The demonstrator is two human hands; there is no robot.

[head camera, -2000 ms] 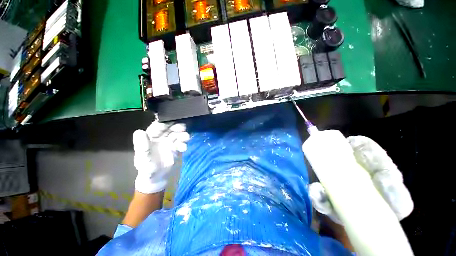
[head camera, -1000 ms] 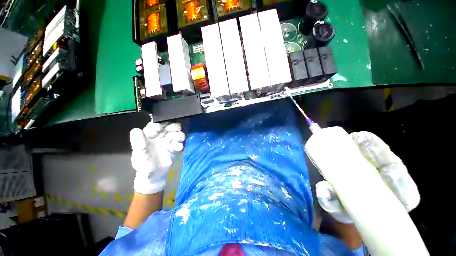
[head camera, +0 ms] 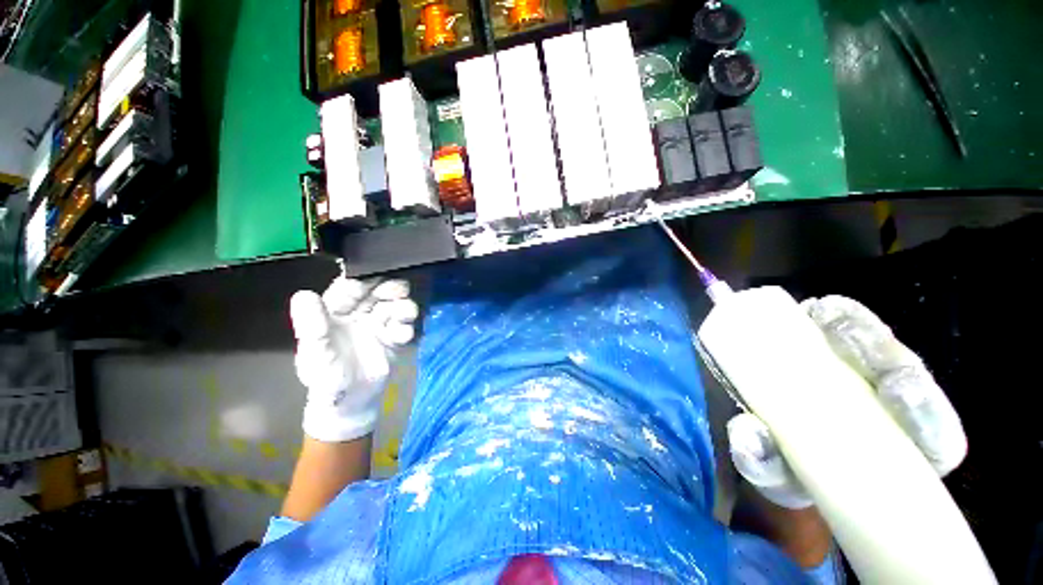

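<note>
The power board (head camera: 549, 229) lies at the front edge of the green mat, with white bars, a copper-orange coil (head camera: 452, 177) and black blocks (head camera: 709, 151) along its near side. My right hand (head camera: 886, 377), in a white glove, is closed around the milky white syringe barrel (head camera: 823, 423). Its thin needle (head camera: 683, 246) with a purple hub points up-left, its tip at the board's near edge below the white bars. White paste lies along that edge. My left hand (head camera: 349, 343), in a white glove, is below the board's left corner, palm up with fingers loosely curled, holding nothing visible.
A second board (head camera: 97, 149) stands at the left on the bench. Dark tweezers (head camera: 926, 86) lie on the mat (head camera: 789, 149) at upper right. The glue-spotted blue apron (head camera: 549, 400) is below the board. Grey floor with yellow markings shows beneath the bench.
The board appears shifted slightly left in view. The needle tip has moved slightly left along the board's near edge. My right hand still grips the barrel, now a little farther right in view.
</note>
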